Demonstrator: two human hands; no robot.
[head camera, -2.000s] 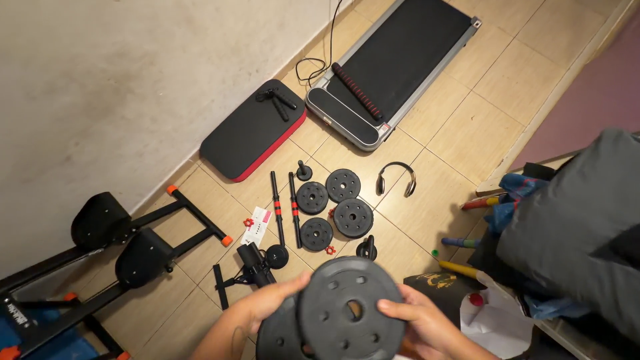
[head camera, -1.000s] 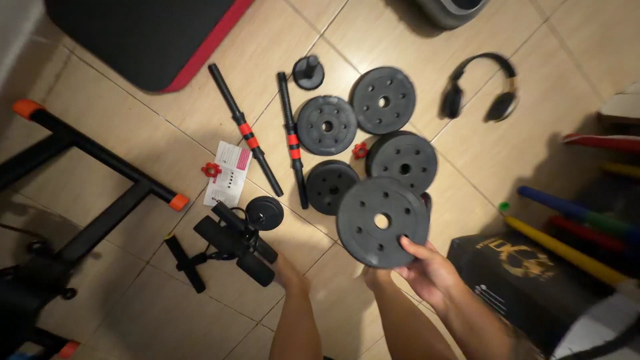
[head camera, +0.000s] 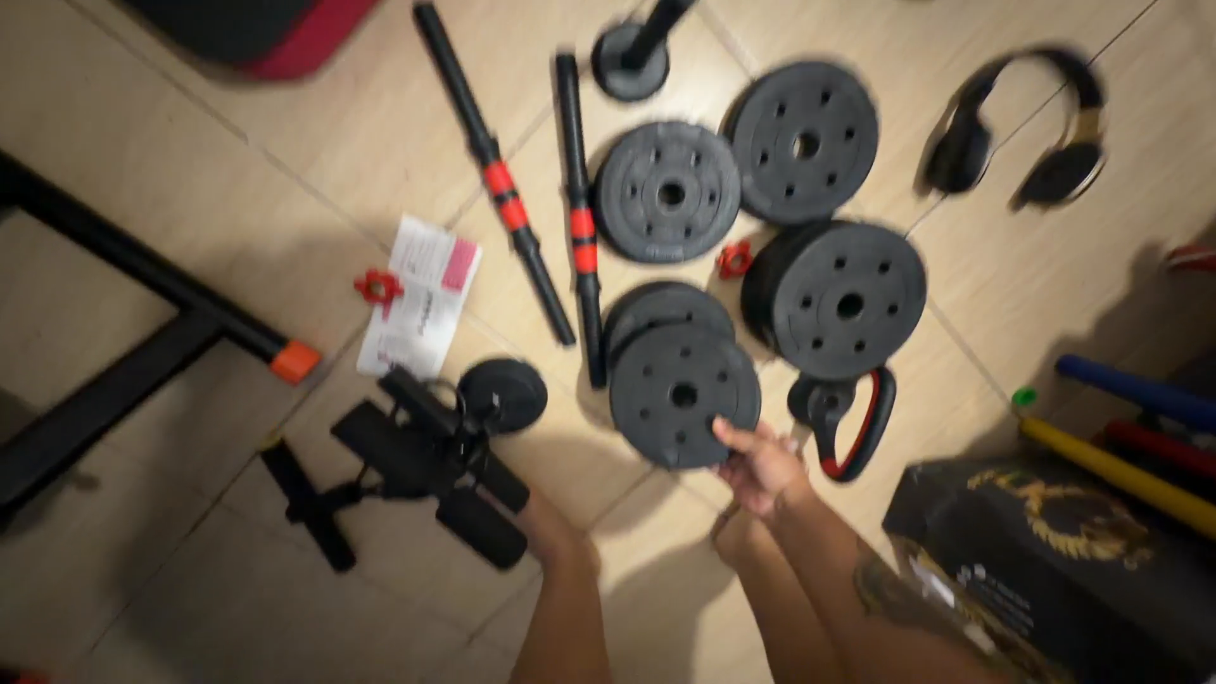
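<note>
My right hand grips the lower right edge of a round black weight plate, thumb on its top face. That plate overlaps another black plate on the floor; whether they touch is unclear. Above lie two more plates, one on the left and one on the right. A thicker plate stack is right of the held plate, with a red star nut beside it. Below the stack lies a black-and-red kettlebell handle. Two dumbbell bars lie on the left. My left hand is out of view.
My bare feet and legs are below. Near them lies a black foam-padded device. A printed sheet bears another red nut. Headphones lie upper right, a black box lower right, and an orange-capped frame left.
The held plate has moved from beside the stack to over the lower left plate, uncovering the kettlebell handle. My left hand, on a plate two seconds ago, has left the view. The view is closer.
</note>
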